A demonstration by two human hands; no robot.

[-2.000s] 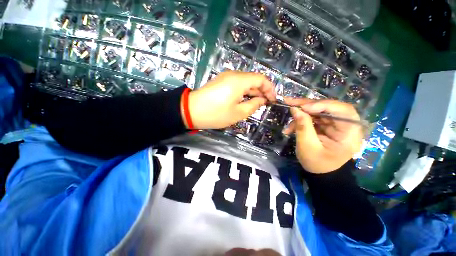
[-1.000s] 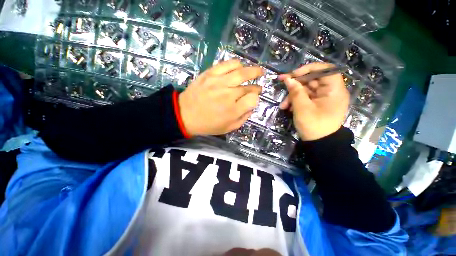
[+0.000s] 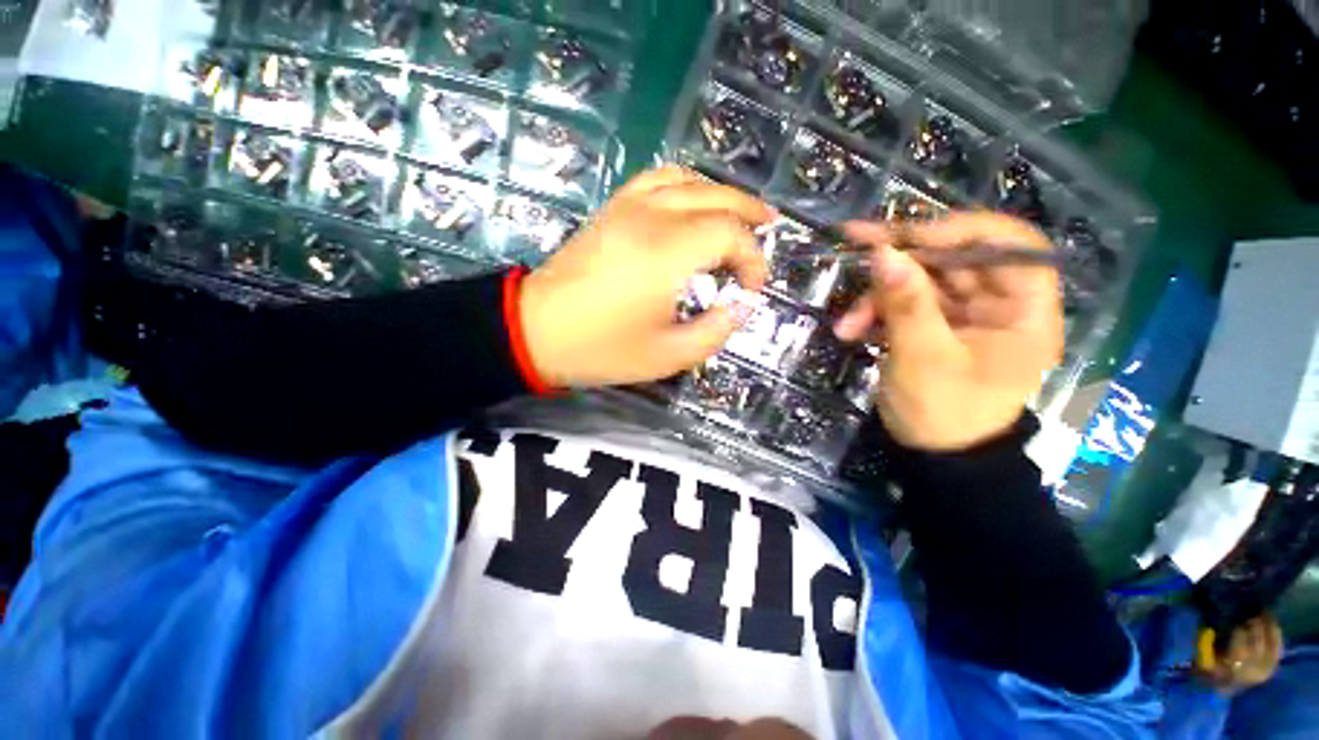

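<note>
My right hand (image 3: 972,325) holds dark tweezers (image 3: 984,256) like a pen over the right blister tray. Their tip points left toward my left hand. My left hand (image 3: 644,282) is over the same tray's left part, fingers curled; whether it holds a part cannot be told. The right blister tray (image 3: 781,156) is clear, with small black-and-silver assemblies (image 3: 854,96) in its pockets. My hands hide its middle. A second clear blister tray (image 3: 311,127) with similar assemblies lies to the left, partly behind my left sleeve.
White paper (image 3: 101,51) lies at the far left. At right are a blue film (image 3: 1121,412), a white box-shaped device (image 3: 1261,347) and a crumpled white piece (image 3: 1212,521). Another person's hand (image 3: 1247,654) shows at the lower right, and a blue sleeve (image 3: 41,289) at left.
My hands were close together around the tweezers' tip two seconds ago and are now apart. Since one second ago, my right hand has moved slightly right and down. Another person's hand has come into clearer view.
</note>
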